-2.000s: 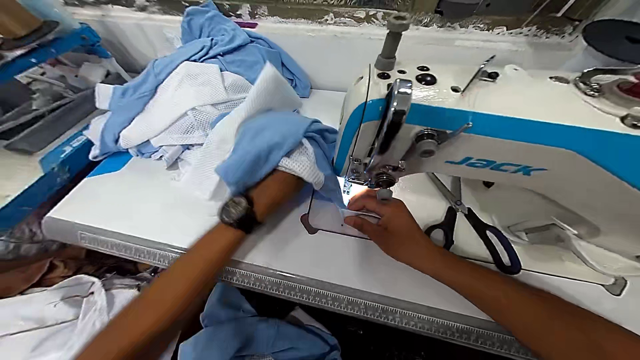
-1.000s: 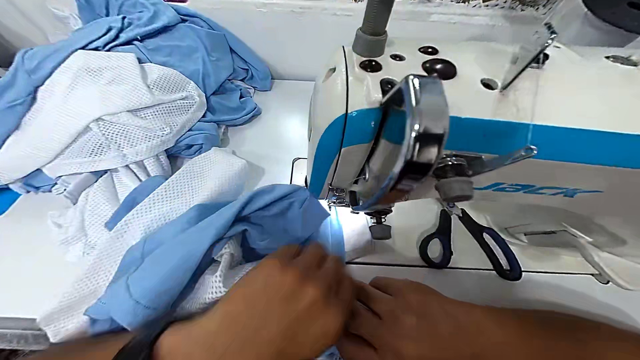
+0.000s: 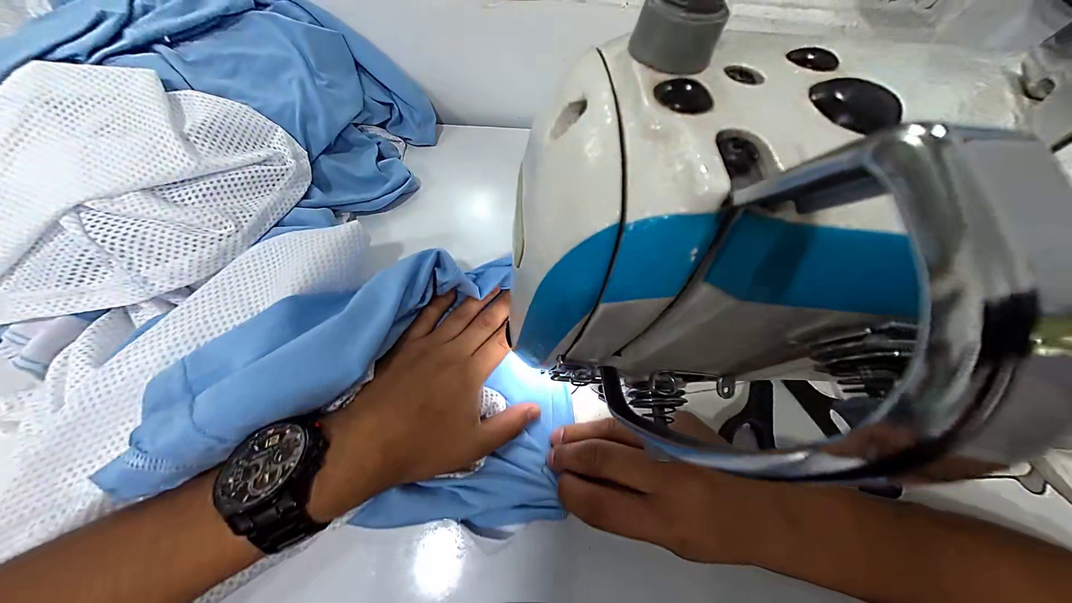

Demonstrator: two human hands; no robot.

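Blue fabric joined with white mesh (image 3: pixel 528 452) lies at the lit needle area of a white and blue Jack sewing machine (image 3: pixel 578 209). My left hand (image 3: pixel 427 394), with a black watch at the wrist, rests spread on this fabric left of the needle area, its fingertips partly under a blue fold. At the fabric's right edge, my right hand (image 3: pixel 636 486) has its fingers bent against the cloth; whether they pinch it is unclear. The machine's metal thread take-up guard (image 3: pixel 930 335) hides part of that hand. The needle itself cannot be made out.
A heap of blue cloth (image 3: pixel 310 84) and white mesh cloth (image 3: pixel 134 184) lies at the left on the white machine table (image 3: pixel 469 184). Scissors with dark handles (image 3: pixel 758 410) lie behind my right hand, partly hidden by the machine.
My hands have moved apart from their close position one second ago, the left now spread flat on the cloth. The view has come much nearer to the machine.
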